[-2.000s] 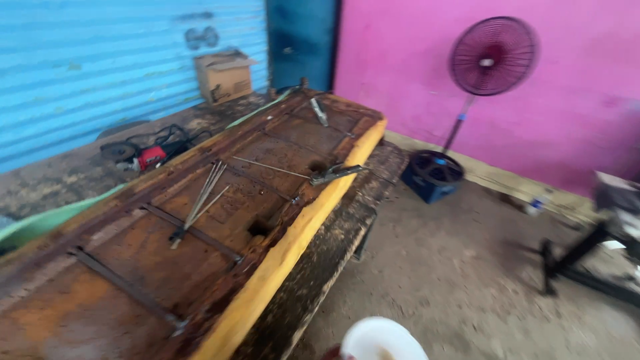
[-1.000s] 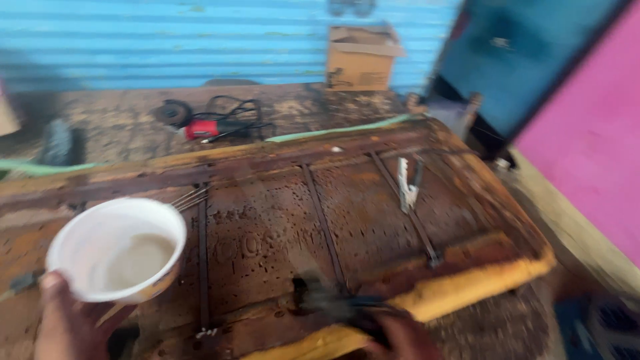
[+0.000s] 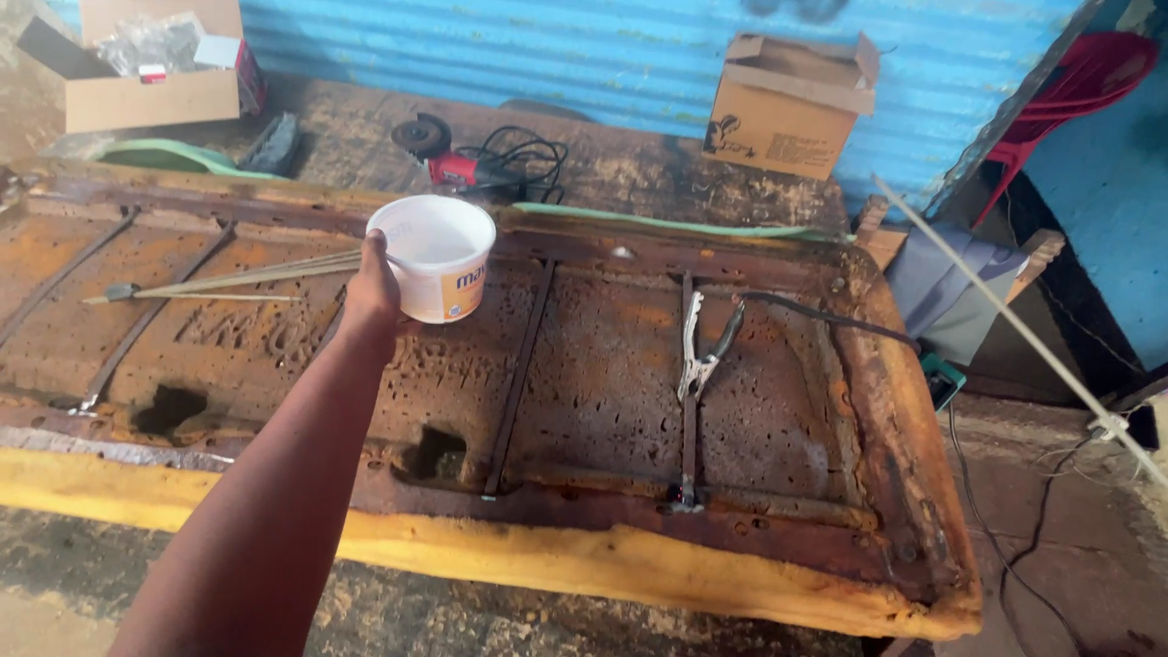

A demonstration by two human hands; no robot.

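My left hand [image 3: 372, 290] grips the rim and side of a white plastic tub [image 3: 445, 290] with a printed label, held above a rusty metal panel with foam edges [image 3: 602, 365]. Inside, the tub looks pale. My right hand is out of view. Locking pliers [image 3: 699, 356] with a cable attached are clamped on a flat metal strip [image 3: 689, 447] at the panel's right part. Several thin rods [image 3: 246, 276], probably welding electrodes, lie behind my left hand, near a dark clamp-like piece [image 3: 120, 292]. More metal strips [image 3: 522, 374] cross the panel.
A red angle grinder [image 3: 452, 169] with a coiled cord lies on the wooden table behind. An open cardboard box [image 3: 789, 114] stands at the blue wall, another box [image 3: 151, 100] at the back left. A thin pole [image 3: 1022, 324] slants at the right. The panel has jagged holes [image 3: 443, 453].
The view has swung left from the pink wall and fan. The tub in my left hand is now over the panel's middle. My right hand, low in view one second ago, has left the picture.
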